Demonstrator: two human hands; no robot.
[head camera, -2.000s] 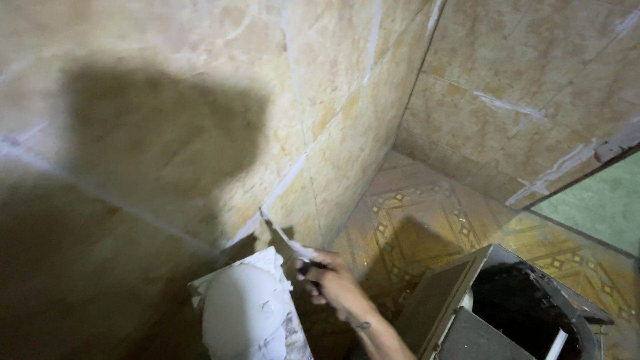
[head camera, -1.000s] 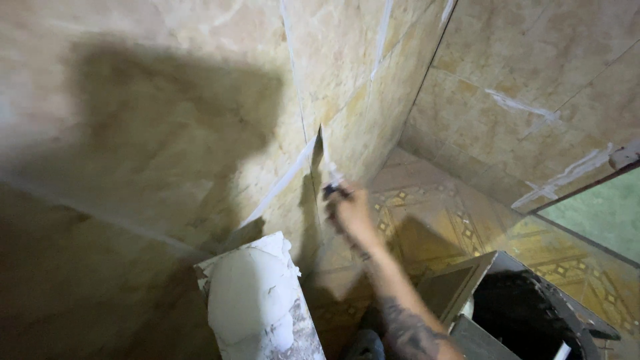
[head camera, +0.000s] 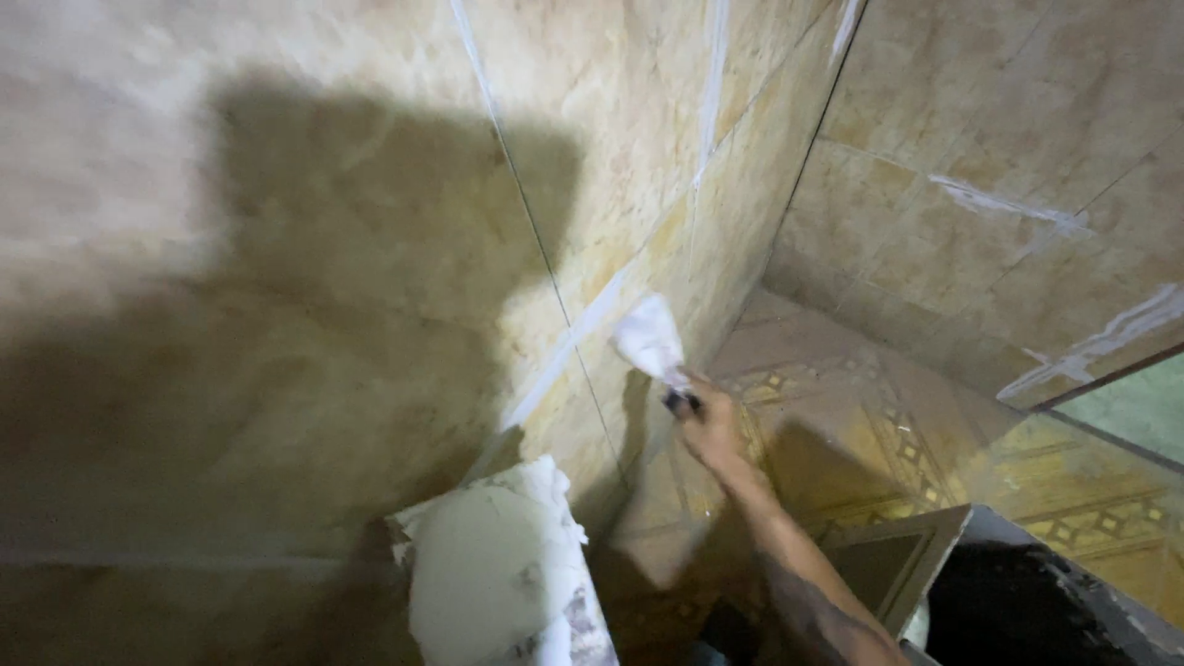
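My right hand (head camera: 710, 424) is closed around the dark handle of a putty knife (head camera: 650, 339), its blade coated in white paste and held just off the tiled wall (head camera: 638, 222). Below and left of it, a board (head camera: 587, 601) carries a thick mound of white paste (head camera: 481, 573) near the wall. What supports the board is out of frame, and my left hand is not visible. A white smeared joint line (head camera: 592, 314) runs diagonally up the wall behind the blade.
At the lower right stands an open box-like container (head camera: 948, 546) with a dark inside. Patterned floor tiles (head camera: 888, 435) lie beyond my forearm. The adjoining wall (head camera: 971, 277) bears white smears, and a greenish surface (head camera: 1133, 407) lies at the right edge.
The putty knife was edge-on against the wall joint; now its paste-covered face shows, away from the joint. My right hand first moved up along the joint.
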